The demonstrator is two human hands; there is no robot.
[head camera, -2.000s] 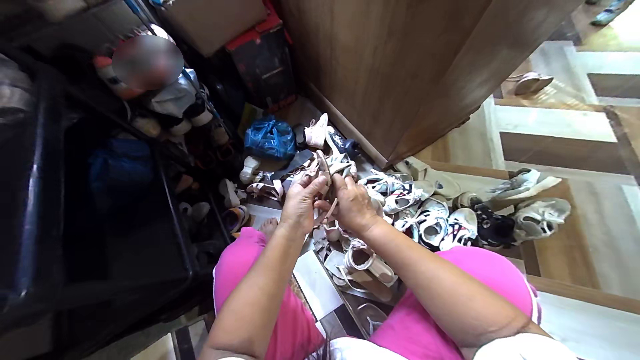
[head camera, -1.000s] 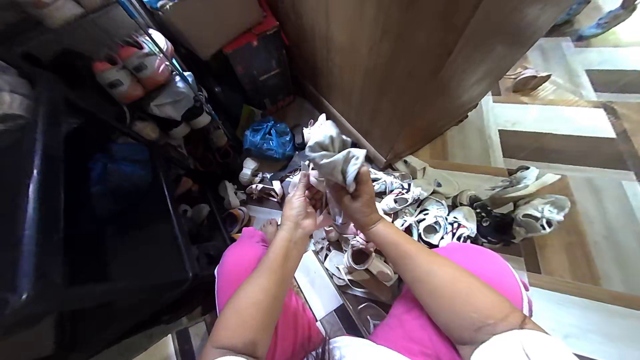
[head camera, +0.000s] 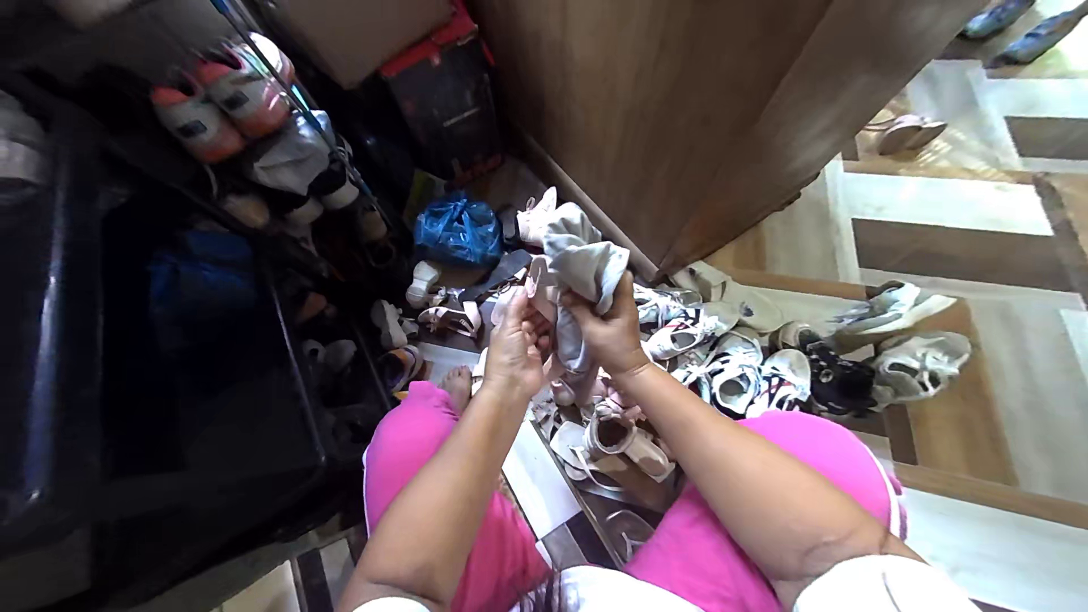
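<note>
A crumpled grey cloth [head camera: 586, 263] is gripped by my right hand [head camera: 614, 330], and part of it hangs down between my hands. My left hand [head camera: 517, 344] holds a pale pink sandal [head camera: 541, 293] by what looks like its strap or sole; the fingers partly hide it. Below both hands lie beige sandals [head camera: 616, 433] and other pale footwear on the floor. White sneakers with laces [head camera: 735, 374] lie in a row just right of my right hand. Left of my left hand is a strappy sandal [head camera: 452, 319].
A blue plastic bag [head camera: 459, 229] lies beyond my hands, beside a wooden cabinet [head camera: 663, 102]. A black rack or bin [head camera: 204, 357] stands at the left, with orange and white sneakers [head camera: 242, 93] on a shelf behind. More sneakers [head camera: 922, 365] lie at the right.
The grey cloth, first seen one second ago, remains in my right hand. Two seconds ago both hands were together on a strap-like pinkish item.
</note>
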